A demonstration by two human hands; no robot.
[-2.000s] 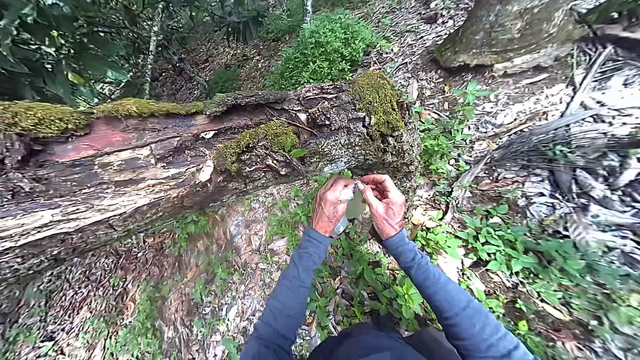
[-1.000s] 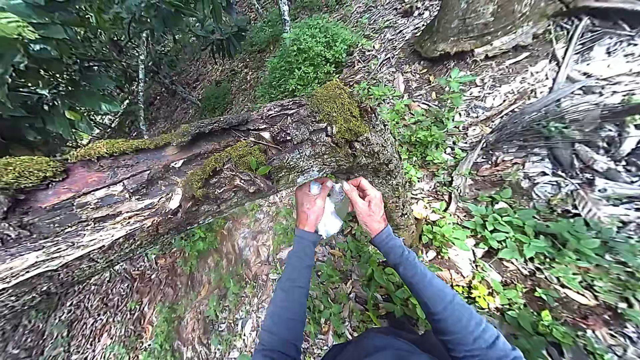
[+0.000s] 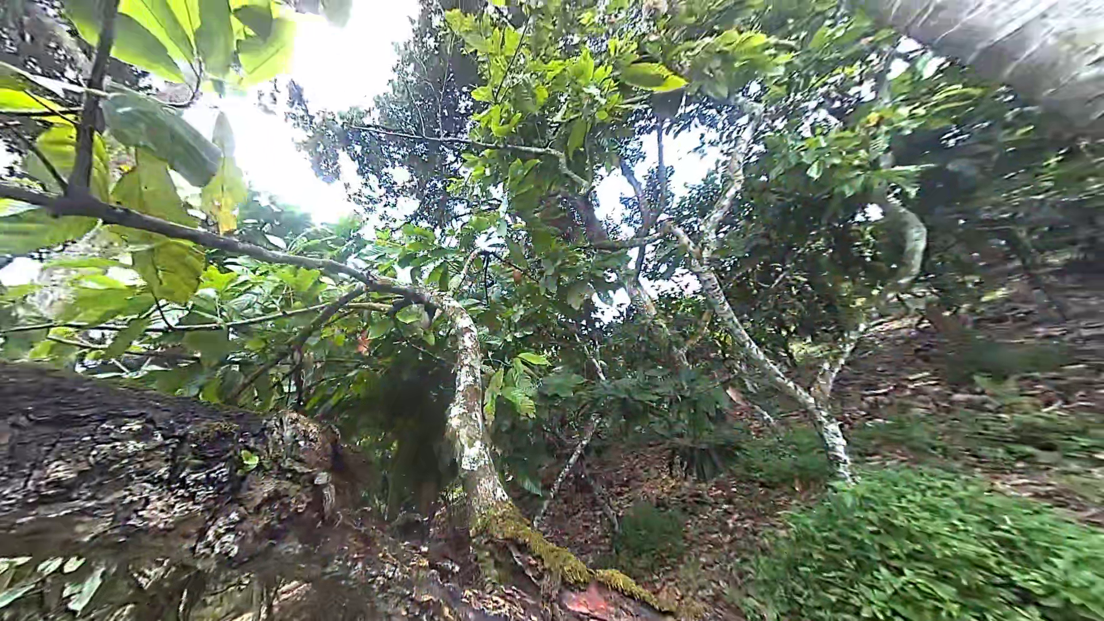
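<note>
Neither of my hands shows in the head view now, so what they hold cannot be seen. A dark, rough-barked log or trunk (image 3: 129, 483) fills the lower left. Right of it, a slim tree trunk with pale lichen patches (image 3: 470, 414) rises from a base covered in yellow-green moss (image 3: 552, 556). A patch of reddish bare wood (image 3: 591, 601) lies at the bottom edge beside the moss.
A dark branch (image 3: 233, 246) with broad leaves reaches in from the left. Pale forked trunks (image 3: 750, 341) stand farther back. A low green bush (image 3: 923, 552) grows at lower right, near a slope with leaf litter (image 3: 966, 371). A thick trunk (image 3: 1009, 52) crosses the upper right.
The view has swung up and left, from the log to the trees. Both hands, earlier together at the log's end around a whitish, crumpled item, have left the view.
</note>
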